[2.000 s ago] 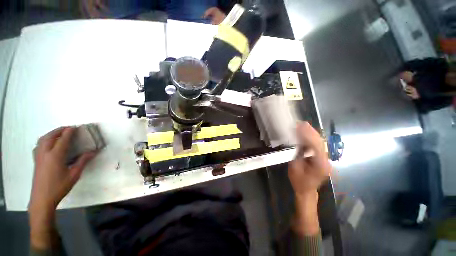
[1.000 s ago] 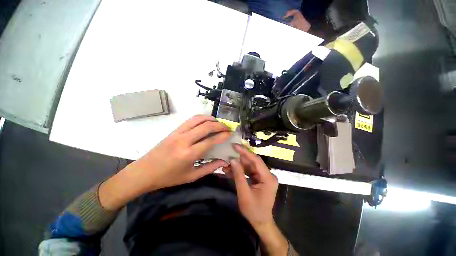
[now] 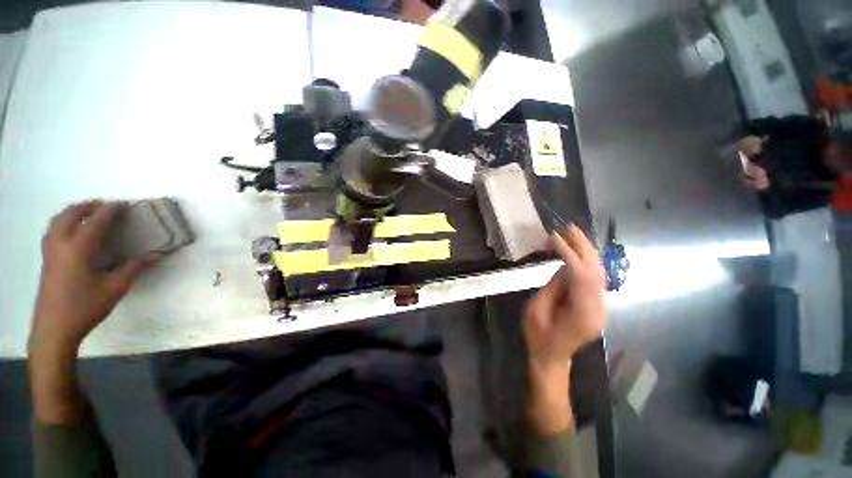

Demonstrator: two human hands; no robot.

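Observation:
A small stepped stack of grey pieces (image 3: pixel 154 230) lies on the white tabletop at the left. My left hand (image 3: pixel 82 266) grips its left end between fingers and thumb. A second pile of grey-beige pieces (image 3: pixel 516 211) lies fanned on the black machine bed, right of the machine head (image 3: pixel 360 201). My right hand (image 3: pixel 568 303) is at this pile's lower right corner, fingers bent and slightly blurred; whether it holds a piece cannot be told. A small pinkish-grey patch shows under the head, between the yellow tape strips (image 3: pixel 411 252).
The black machine arm (image 3: pixel 467 47) with yellow tape slants away behind the head. A black hooked lever (image 3: pixel 245 168) juts out left. A warning label (image 3: pixel 546 147) and a blue fitting (image 3: pixel 615 265) are at the right. Another person's hands (image 3: pixel 752 163) show at far right.
My hands have parted from the grey piece at the machine head. My left hand has moved left onto the left stack, my right hand right to the right pile. The camera view has shifted too.

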